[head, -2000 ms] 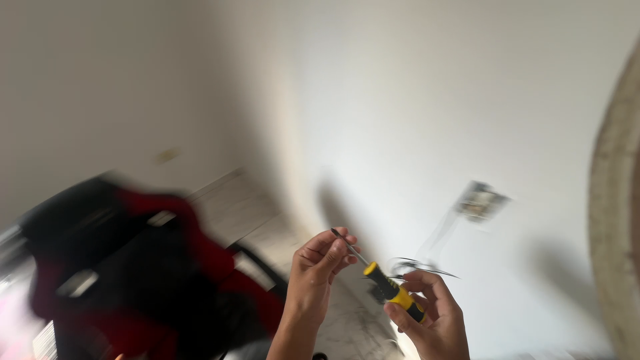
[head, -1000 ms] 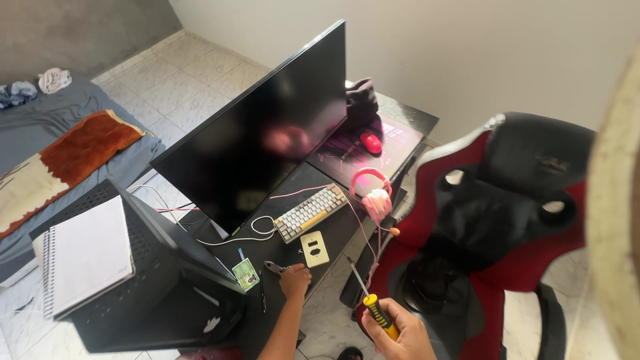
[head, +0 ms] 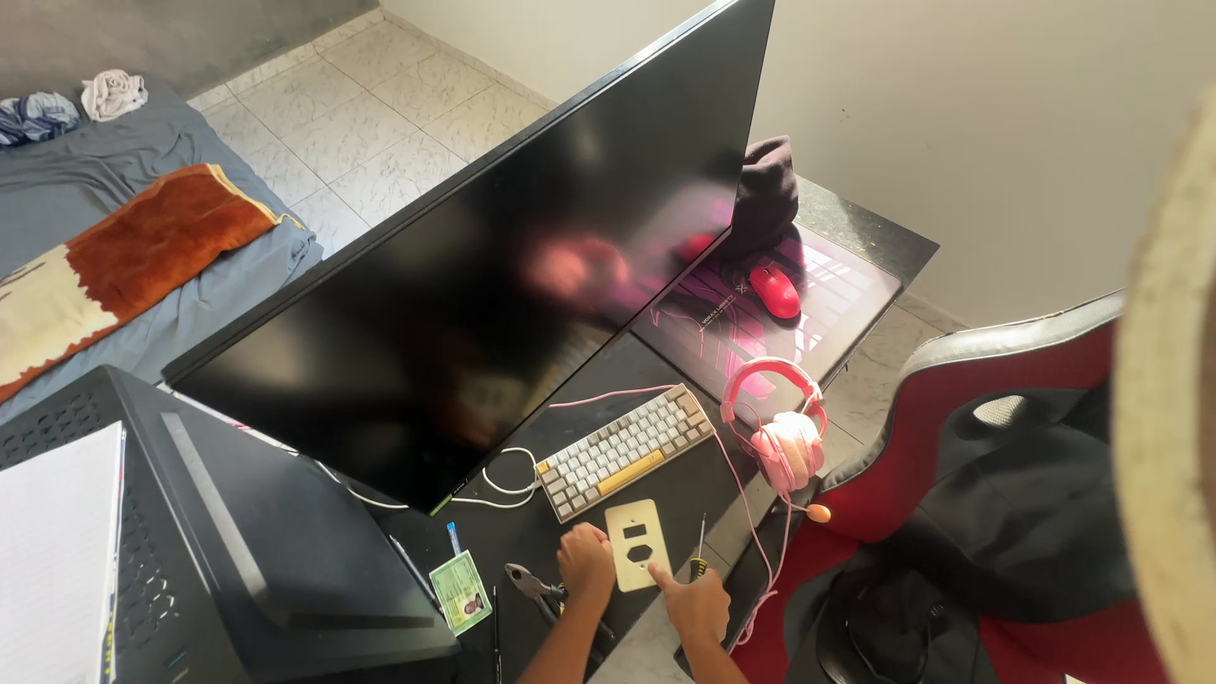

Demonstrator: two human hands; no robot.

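My right hand (head: 696, 600) holds a screwdriver (head: 700, 556) with a yellow and black handle, its shaft pointing up. The index finger of that hand touches the lower right part of a cream wall plate (head: 636, 544) with two openings, lying on the black desk. My left hand (head: 584, 562) is at the plate's left side with its fingers curled; whether it holds something is hidden. Left of that hand lie pliers (head: 530, 581), partly covered by the wrist. A green card (head: 460, 593) with a photo lies further left, beside a dark pen-like tool (head: 496, 635).
A large monitor (head: 494, 256) stands behind the keyboard (head: 627, 451). Pink headphones (head: 787, 446) and a red mouse (head: 775, 291) are at the right, on or by a mouse pad (head: 836, 275). A computer case (head: 313, 532) with a notebook (head: 57, 551) on top is left; a red and black chair (head: 997, 532) is right.
The view has swung from the open wall box to the desk. My right hand, with the screwdriver, has come to the wall plate. My left hand has moved from by the pliers to the plate's left edge.
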